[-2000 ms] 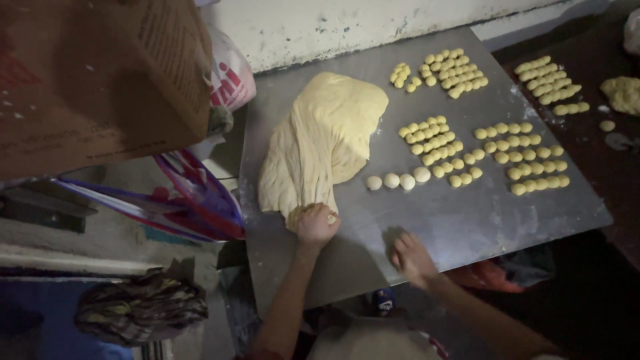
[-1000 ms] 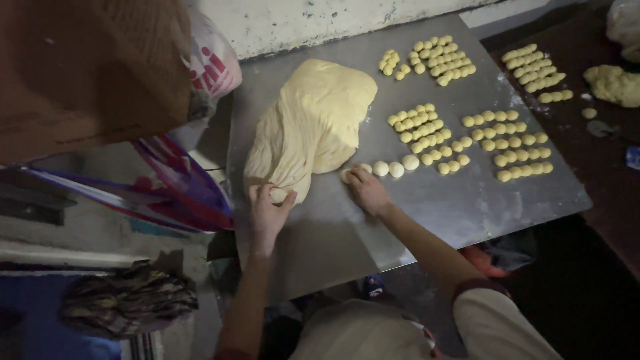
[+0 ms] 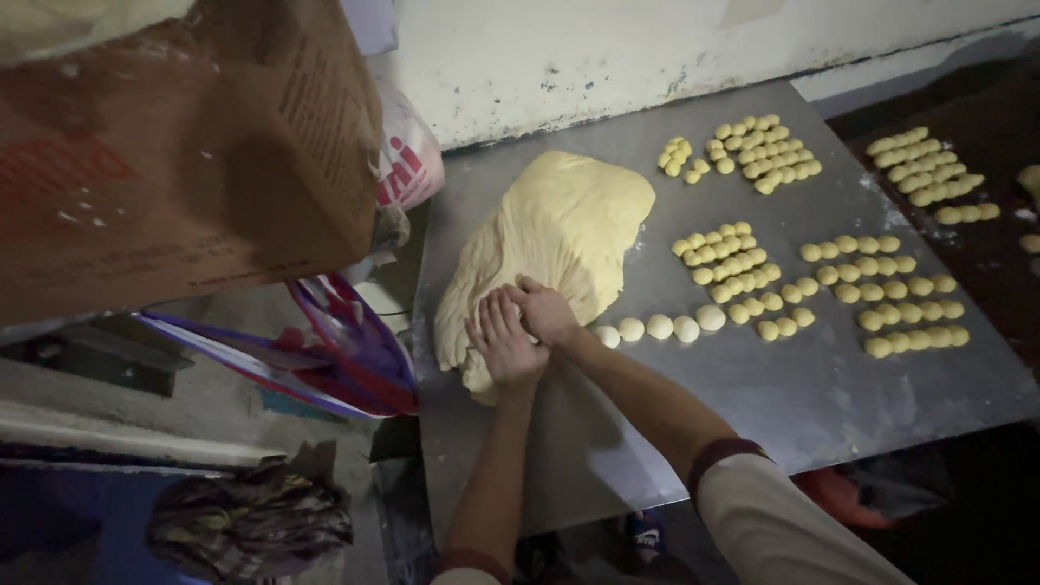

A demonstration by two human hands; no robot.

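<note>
A large slack mass of pale yellow dough lies on the left part of the metal tabletop. My left hand rests on its lower end, fingers extended. Against it is my right hand, its fingers bent at the dough; whether they pinch a piece is hidden. Right of my right wrist, a row of whitish dough balls reaches toward the yellow ones. Several rows of joined small yellow dough balls cover the right side, with more groups at the centre and far edge.
The metal table meets a stained white wall at the back. A cardboard box looms at upper left, beside a white plastic bag and a striped bag. More dough rows lie on a dark surface at far right.
My right hand has moved left from the near end of the whitish row onto the large dough, beside my left hand. The whitish row has become longer than two seconds ago.
</note>
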